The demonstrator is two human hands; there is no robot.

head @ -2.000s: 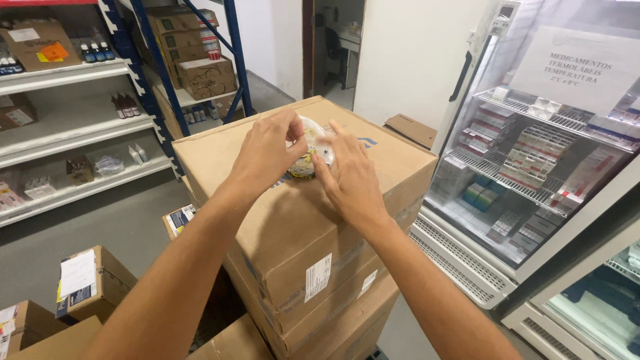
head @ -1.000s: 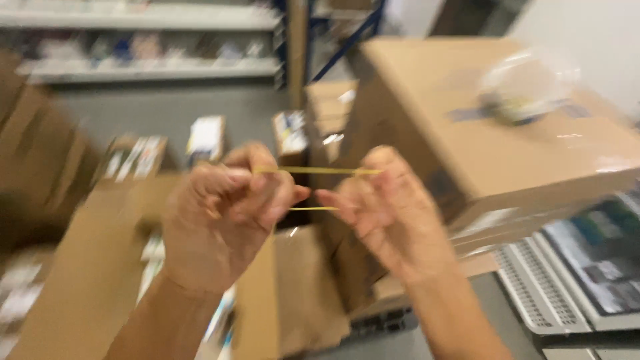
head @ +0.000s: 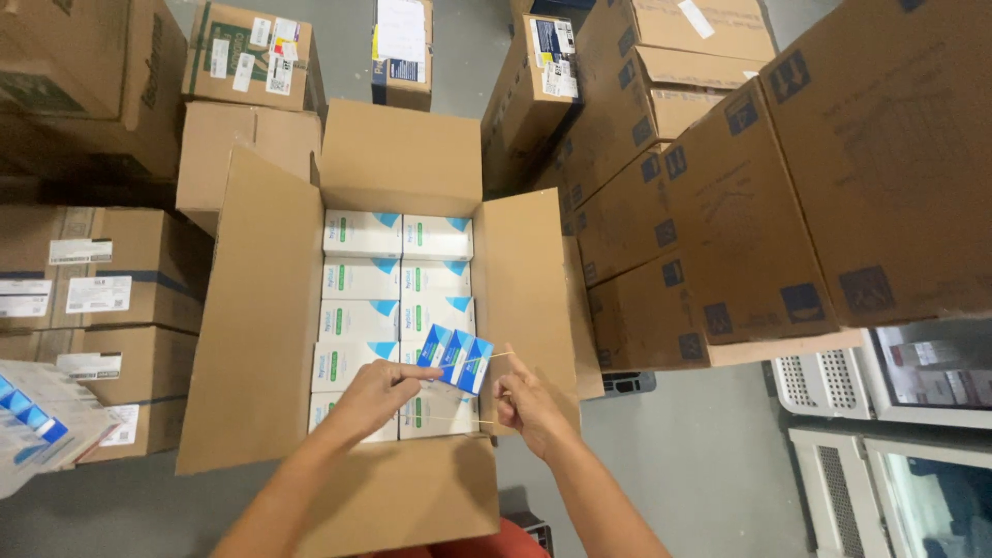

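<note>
A yellow rubber band [head: 446, 419] is stretched between my left hand [head: 381, 397] and my right hand [head: 529, 404], both over an open cardboard carton [head: 271, 325]. Several small blue-and-white boxes [head: 455, 359] sit side by side between the hands, on top of larger white cartons [head: 361, 277] packed in two columns. My left index finger points across the small boxes, and the band's upper strand passes over them. My right index finger is raised inside the band, its other fingers curled.
Stacked large cartons [head: 744, 201] stand on the right, labelled cartons [head: 116, 294] on the left. A clear plastic bin [head: 46, 434] with blue-and-white boxes is at lower left. Refrigerated cabinets [head: 922, 465] stand at lower right, beside grey floor [head: 682, 465].
Two seconds ago both hands were at a roll-like item on a tall carton; then they held the band stretched in the air. Now the view is over the open carton, with the band around the small boxes' area.
</note>
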